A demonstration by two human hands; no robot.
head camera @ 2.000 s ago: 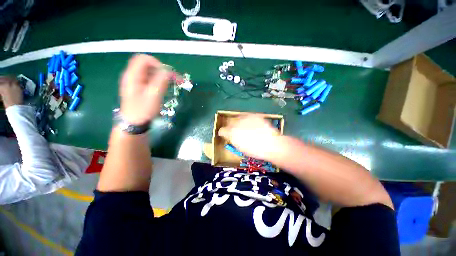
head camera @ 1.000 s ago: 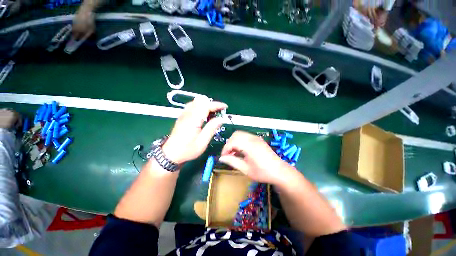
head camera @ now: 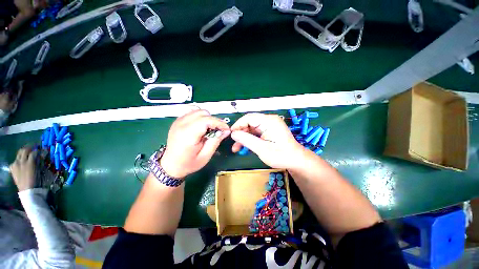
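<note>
My left hand (head camera: 190, 141) is bare, with a metal watch on the wrist, and pinches a small pale circuit board (head camera: 214, 134). My right hand (head camera: 265, 137) meets it fingertip to fingertip above the green bench; a blue battery cell (head camera: 243, 151) shows under its fingers. What exactly its fingertips pinch is too small to tell. The open cardboard battery box (head camera: 226, 202) sits at my lap, with blue cells and red wires in its right part. More blue cells (head camera: 314, 135) lie in a pile beyond my right hand, which partly covers them.
A white rail (head camera: 294, 100) crosses the bench, with white plastic housings (head camera: 167, 93) beyond it. A brown cardboard box (head camera: 428, 126) stands at right and a blue stool (head camera: 435, 239) below. At left, another person's hand (head camera: 23, 168) is by a pile of blue cells (head camera: 58, 147).
My left hand has come from the left parts to the middle. My right hand has left the battery box, and both hands now touch at the fingertips. The camera view has shifted.
</note>
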